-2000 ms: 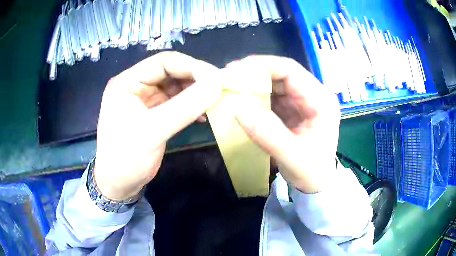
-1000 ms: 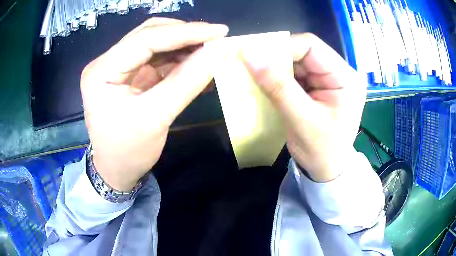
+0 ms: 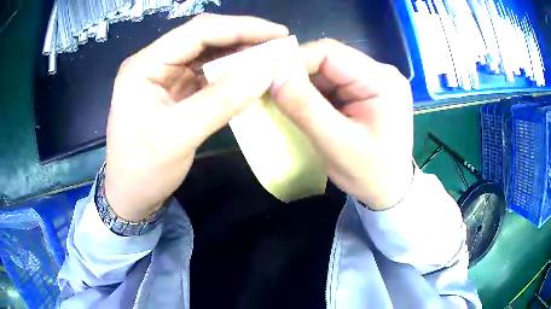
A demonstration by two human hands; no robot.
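Observation:
A pale yellow sheet of abrasive paper [image 3: 281, 154] is held between both hands above the bench's front edge. Its lower part hangs down and curves; its upper edge is whiter and reaches left behind my left thumb. My left hand [image 3: 160, 114] grips the upper left part between thumb and fingers. My right hand [image 3: 356, 121] pinches the upper right part, thumb in front. The fingertips of both hands nearly meet and are overexposed, so their exact contact is hard to tell.
Silvery shafts [image 3: 99, 24] lie in a row on the black tray [image 3: 66, 114]. Bright rods [image 3: 477, 45] fill the blue tray [image 3: 444, 95] at right. Blue crates stand at lower left [image 3: 45, 241] and right [image 3: 528, 163]. A round black wheel-like object [image 3: 483, 223] is at lower right.
The sheet, first hanging fairly straight, now slants and bends, with its upper edge spread leftward. The right hand has moved left, closer to the left hand, since a second ago.

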